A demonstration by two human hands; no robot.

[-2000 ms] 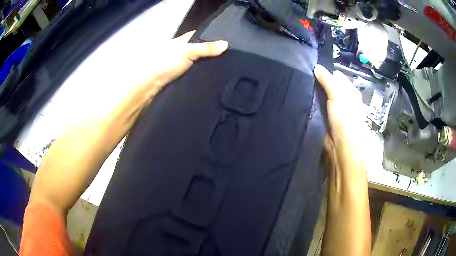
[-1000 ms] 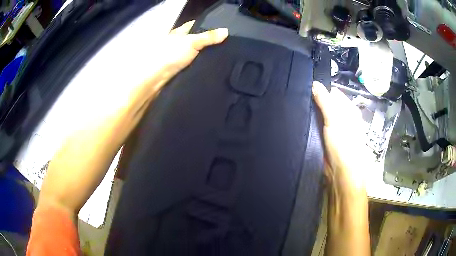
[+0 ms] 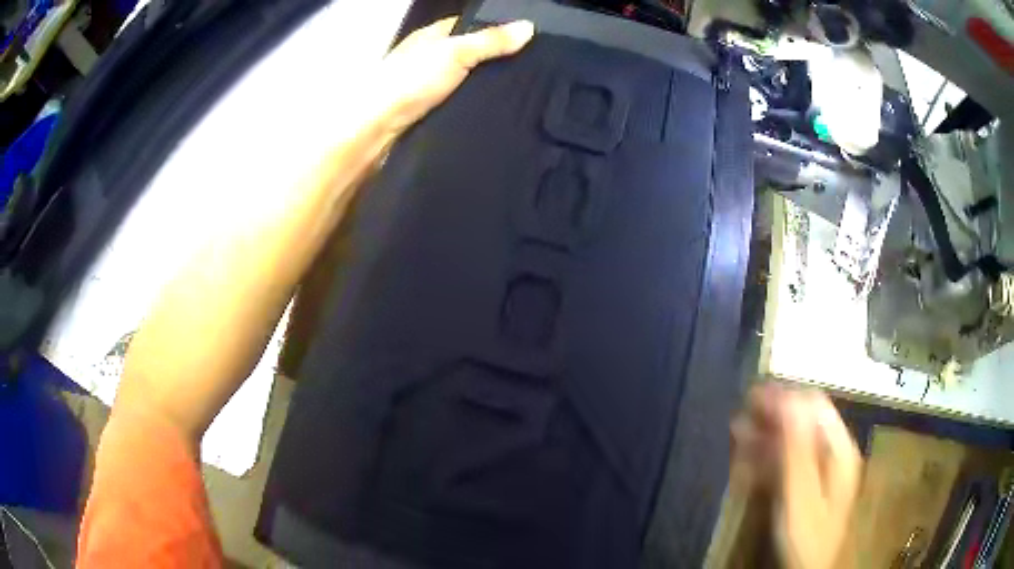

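The long black embossed panel (image 3: 445, 256) lies in front of me, its far end at the sewing machine and its near end over my lap. Raised letters or shapes run along its face. A ribbed black edge tape (image 3: 728, 211) runs along its right edge. My left hand (image 3: 428, 78) grips the panel's far left edge, thumb on top. My right hand (image 3: 801, 456) is blurred beside the panel's lower right edge; its fingers look curled, and whether it holds anything is unclear.
The sewing machine (image 3: 945, 33) is at the upper right, its needle area beside the panel's far right corner. A metal plate (image 3: 923, 322) lies on the white table (image 3: 823, 345). Tools (image 3: 973, 533) sit in a tray at lower right. Black pieces (image 3: 100, 122) lie at left, near a blue bin (image 3: 39, 445).
The panel has moved forward toward the machine, showing more of its near end. My right hand has left the upper right edge and moved down toward me. My left hand has moved forward with the panel.
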